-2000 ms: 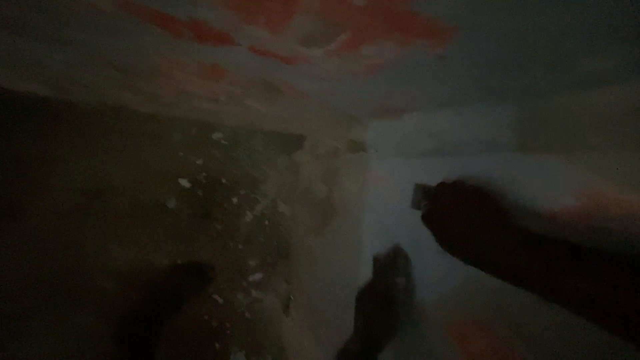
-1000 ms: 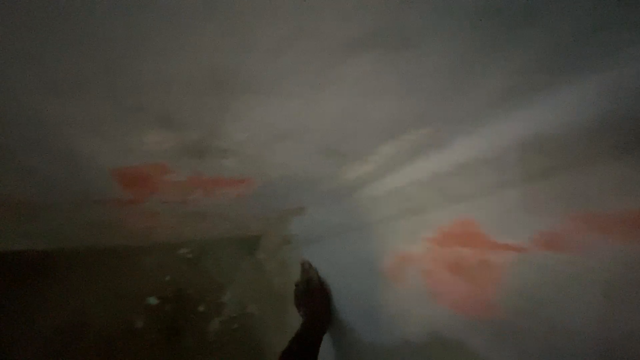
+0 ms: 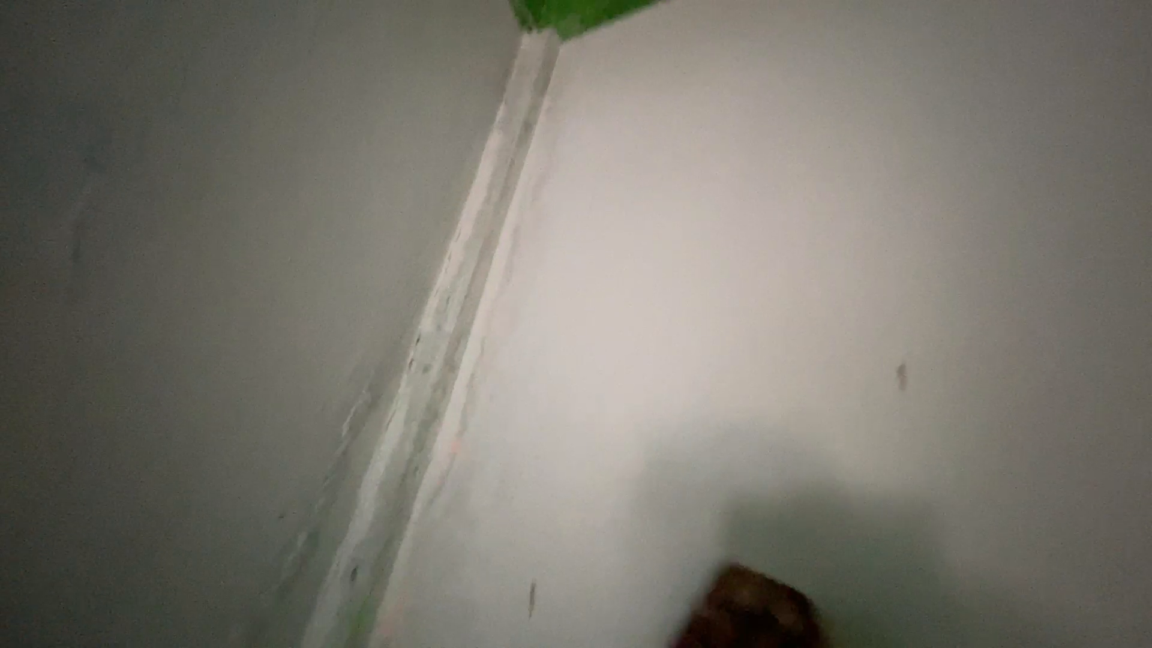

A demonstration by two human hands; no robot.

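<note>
A blurred dark brown shape, which looks like part of one of my hands, rises at the bottom edge, right of centre. Whether it is my left or my right hand, and whether it holds anything, cannot be made out. Behind it is a pale, smooth wall surface, on which a soft shadow falls just above the shape. A whitish, rough-edged strip runs along the corner from the bottom left up to the top centre, with small dark nicks in it.
To the left of the strip lies a darker grey surface. A bright green patch meets the strip's upper end. The pale surface bears small dark marks, and a faint green tint shows near the strip's lower end.
The view has swung a lot and is brighter. Two dark hands showed two seconds ago and one a second ago; now only a brown shape at the bottom edge shows. The orange-red patches are out of view.
</note>
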